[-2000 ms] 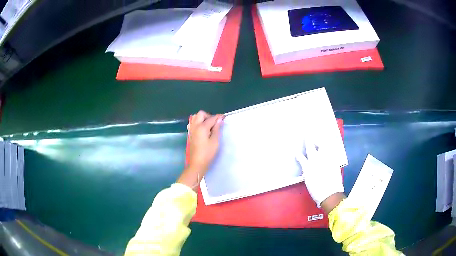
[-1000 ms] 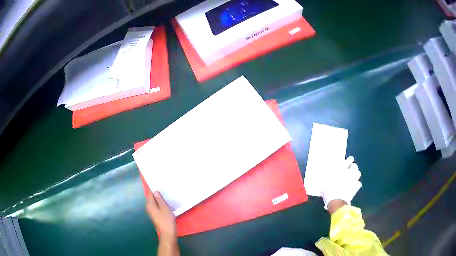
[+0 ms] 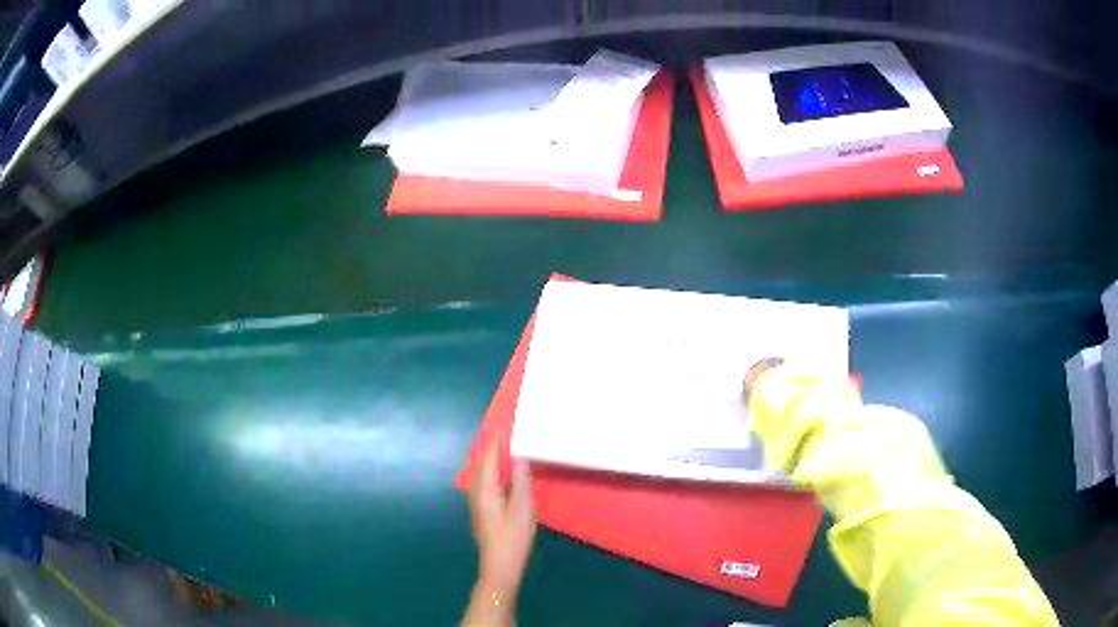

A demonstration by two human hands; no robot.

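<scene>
A white box base (image 3: 638, 380) lies on a red board (image 3: 662, 521), turned slightly against it. A grey patch shows near its front inner edge. My bare left hand (image 3: 500, 521) is at the box's front left corner, over the board's edge, slightly blurred, with fingers apart. My right hand reaches over the right part of the box; its wrist (image 3: 763, 371) shows at the end of the yellow sleeve. The white glove blends into the white box, so its fingers and anything in them cannot be made out.
Behind, a white box under a film-like sheet and narrow card (image 3: 503, 123) stands on a red board. Beside it is a box with a dark blue tablet picture (image 3: 834, 116), also on red. White boxes or lids stand at the left end (image 3: 43, 416) and right edge (image 3: 1085, 416).
The white card has gone from the bench on the right. My right hand has moved from it to over the box. The box and board have turned, and the view has swung back level.
</scene>
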